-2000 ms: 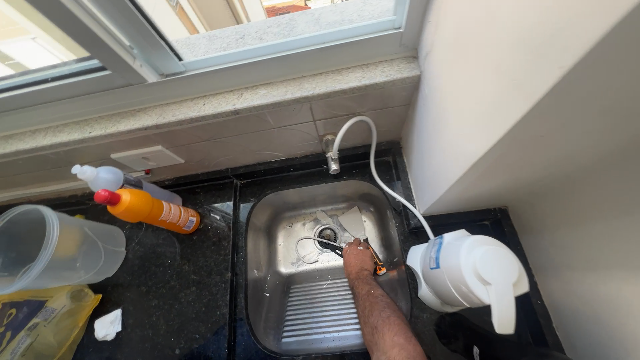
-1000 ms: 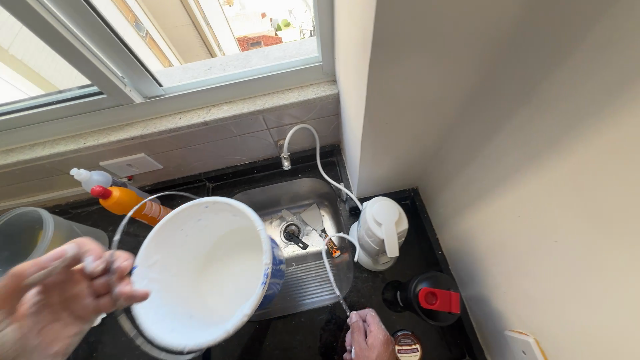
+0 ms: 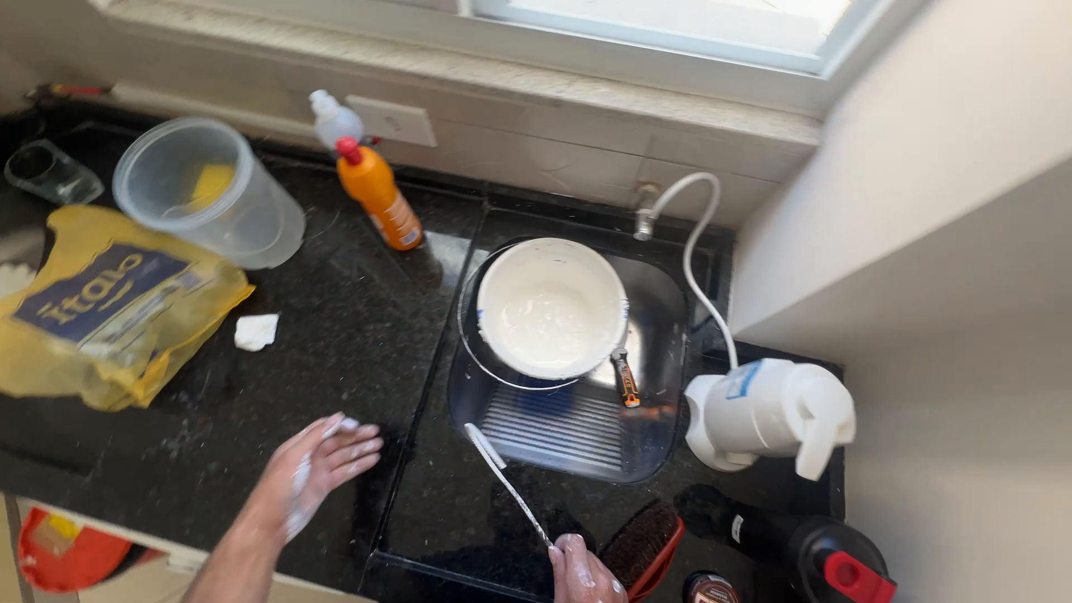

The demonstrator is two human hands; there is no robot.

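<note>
A white bucket (image 3: 553, 308) with a wire handle sits in the stainless steel sink (image 3: 662, 335), its inside coated with pale residue. Against its lower right side lies a tool with an orange and black handle (image 3: 625, 378). My left hand (image 3: 322, 469), smeared with white, is empty above the black counter, left of the sink, its fingers somewhat apart. My right hand (image 3: 584, 573), also smeared with white, grips a thin rod (image 3: 523, 502) whose far end bends back like a hook near the sink's front edge.
A red-backed brush (image 3: 645, 548), a black bottle with a red cap (image 3: 846, 565) and a white water filter (image 3: 770, 410) stand or lie to the right. Leftward are an orange bottle (image 3: 378, 197), a clear plastic tub (image 3: 209, 193), a yellow bag (image 3: 117, 310) and a white scrap (image 3: 256, 332).
The bucket, held up by my left hand a second ago, now rests in the sink, and that hand is off its handle. My right hand still has the thin rod. The view has swung left.
</note>
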